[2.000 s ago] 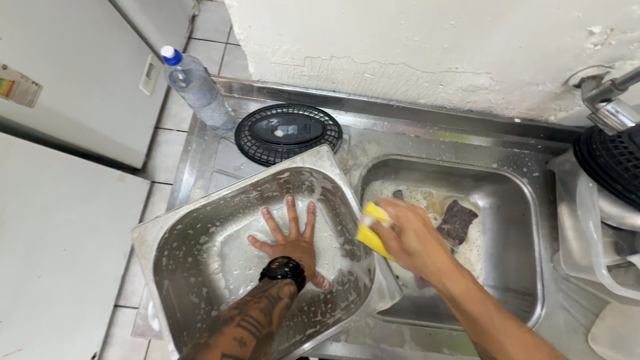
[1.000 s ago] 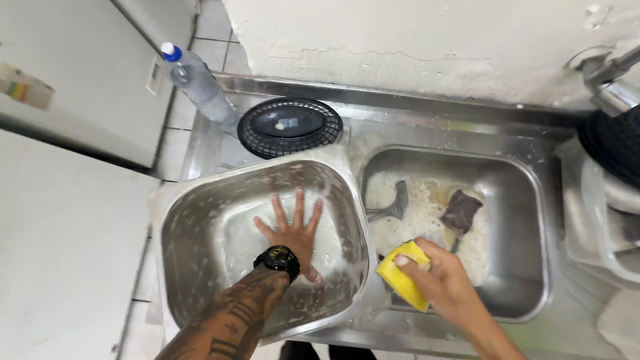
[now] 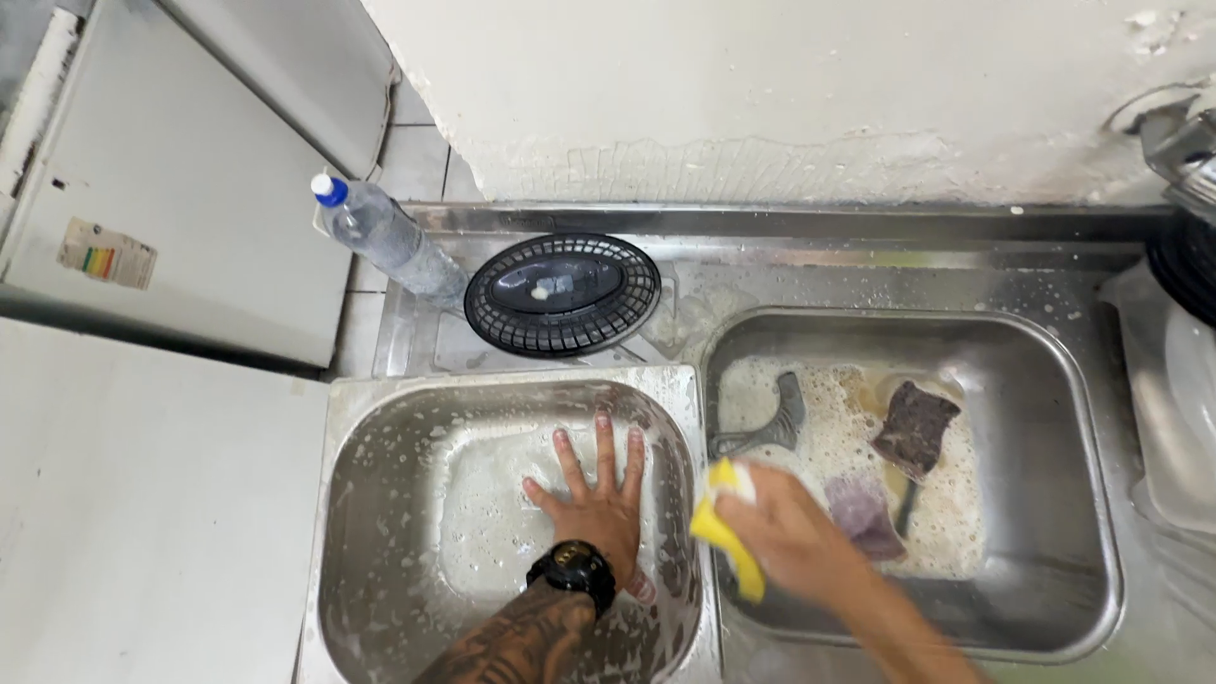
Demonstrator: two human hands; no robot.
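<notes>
My left hand (image 3: pixel 598 513), with a black watch on the wrist, is spread inside a soapy stainless steel basin (image 3: pixel 380 494), fingers apart and nothing gripped. My right hand (image 3: pixel 779 532) holds a yellow sponge (image 3: pixel 727 532) at the basin's right rim and the left edge of the built-in sink (image 3: pixel 1054 532); both are slightly blurred. In the sink's foamy water lie a dark scouring pad (image 3: pixel 917 429), a purplish pad or cloth (image 3: pixel 864 518) and a grey plastic handled tool (image 3: pixel 774 418) whose full shape is hidden.
Behind the basin stand a clear plastic bottle with a blue cap (image 3: pixel 389 233) and a black oval plastic basket (image 3: pixel 562 294). A metal faucet (image 3: pixel 1183 157) juts from the wall at right, above a translucent plastic container (image 3: pixel 1168 399). A white appliance (image 3: pixel 190 180) is at left.
The basin has turned from a tilted angle to nearly square beside the sink. My right hand, still holding the sponge, has moved left from over the sink to the basin's rim since a second ago.
</notes>
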